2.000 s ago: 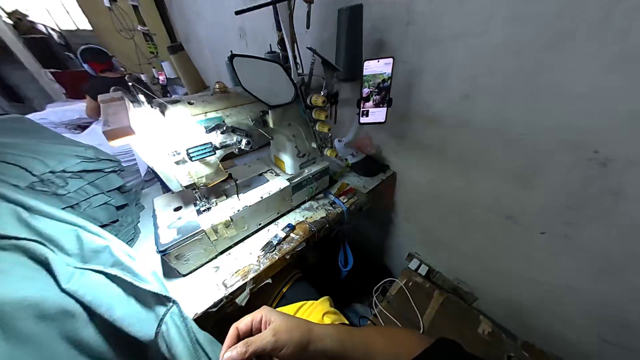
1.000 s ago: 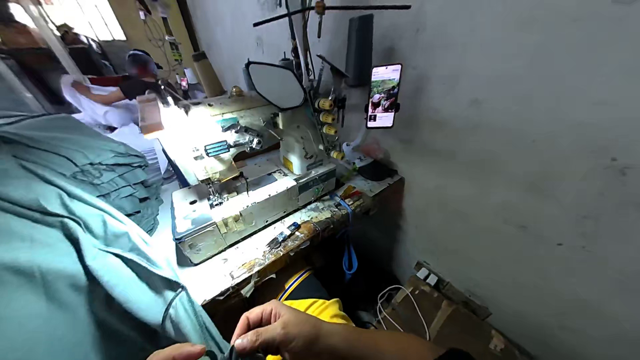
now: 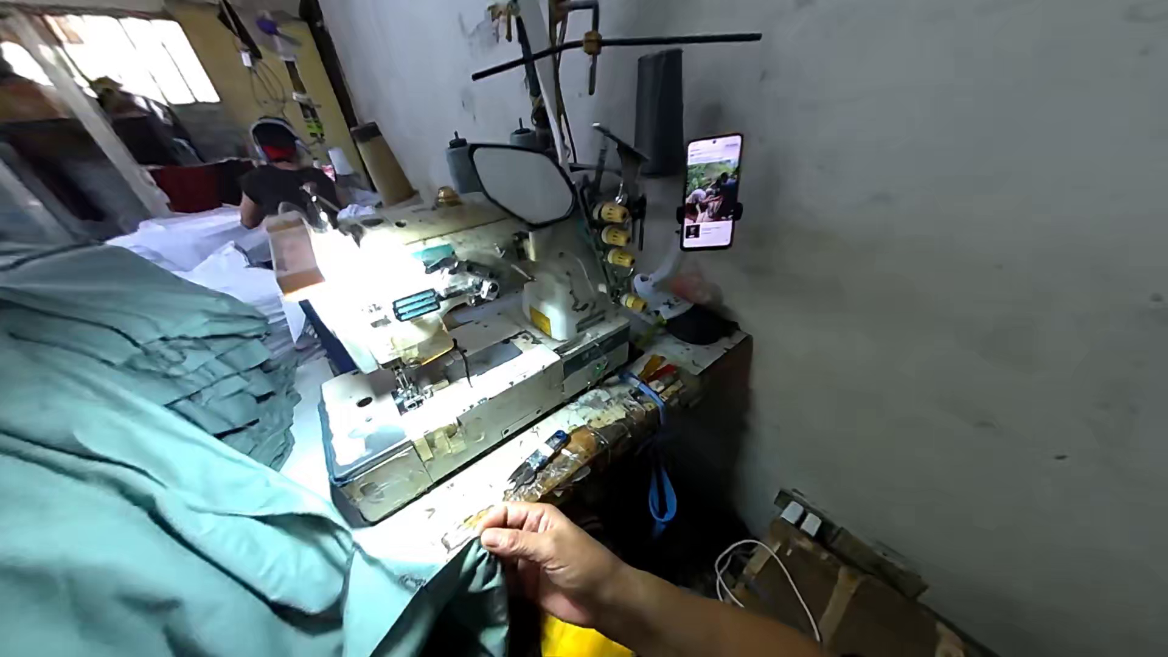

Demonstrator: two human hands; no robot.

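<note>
My right hand [image 3: 547, 558] pinches the edge of a green fabric piece [image 3: 182, 538] between thumb and fingers, just in front of the worktable's edge. The fabric spreads across the lower left and hangs down at the front. My left hand is out of view. Behind the fabric, a lit industrial sewing machine [image 3: 474, 401] stands on the table, its needle and presser foot [image 3: 406, 392] bare of fabric. A stack of green fabric pieces [image 3: 210, 356] lies left of the machine. Thread snips [image 3: 538, 459] rest on the table's front edge.
A round-cornered mirror [image 3: 525, 184] and a phone in a holder [image 3: 713, 192] stand above the machine. A blue strap [image 3: 662, 497] hangs from the table. Cardboard boxes [image 3: 803, 575] and a white cable sit at lower right. Another person [image 3: 283, 178] sits in the background near white cloth.
My right hand has come up with the green fabric edge in its fingers. My left hand, partly seen at the bottom edge one second ago, has gone out of view.
</note>
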